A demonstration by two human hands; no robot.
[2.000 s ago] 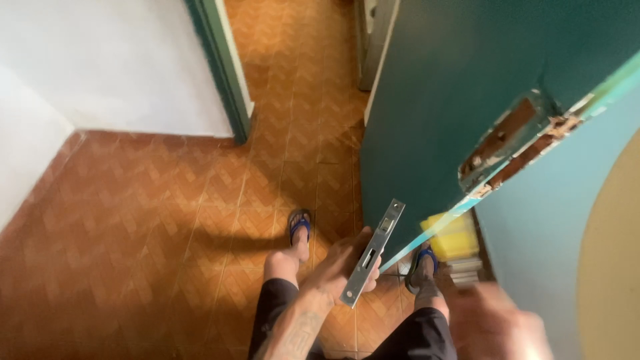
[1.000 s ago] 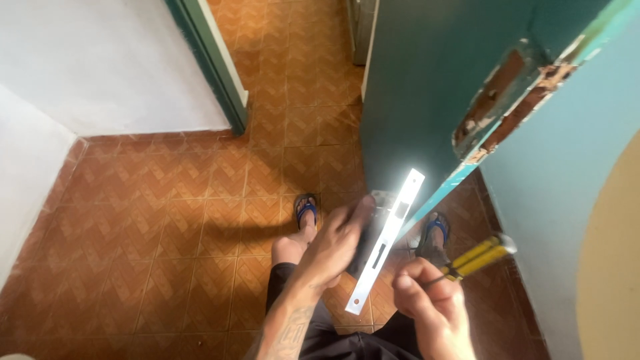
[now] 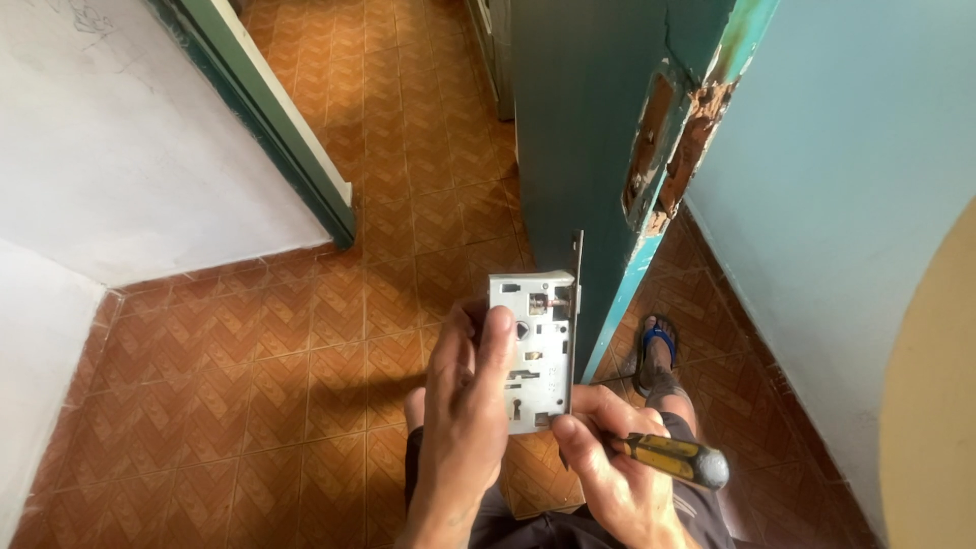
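A metal mortise lock (image 3: 543, 358) faces up with its flat side and cutouts showing, its long faceplate on the right. My left hand (image 3: 469, 396) grips it from the left, thumb across the case. My right hand (image 3: 618, 457) holds a screwdriver with a yellow and black handle (image 3: 667, 457), the handle pointing right; its shaft is mostly hidden by the fingers. The right thumb and forefinger are at the lock's lower right corner. Beyond the hands, the green door (image 3: 587, 152) has a rough, chipped lock cavity in its edge (image 3: 690, 152) and an opening in its face.
A green door frame (image 3: 267, 130) and white wall (image 3: 152, 152) stand at the left, a light blue wall (image 3: 839, 191) at the right. Brown patterned tiles (image 3: 290, 396) cover the floor. My sandaled foot (image 3: 657, 347) is right of the door edge.
The lock has turned from showing its narrow faceplate to showing its broad side. My right hand, with the screwdriver, has come in against the lock's lower end.
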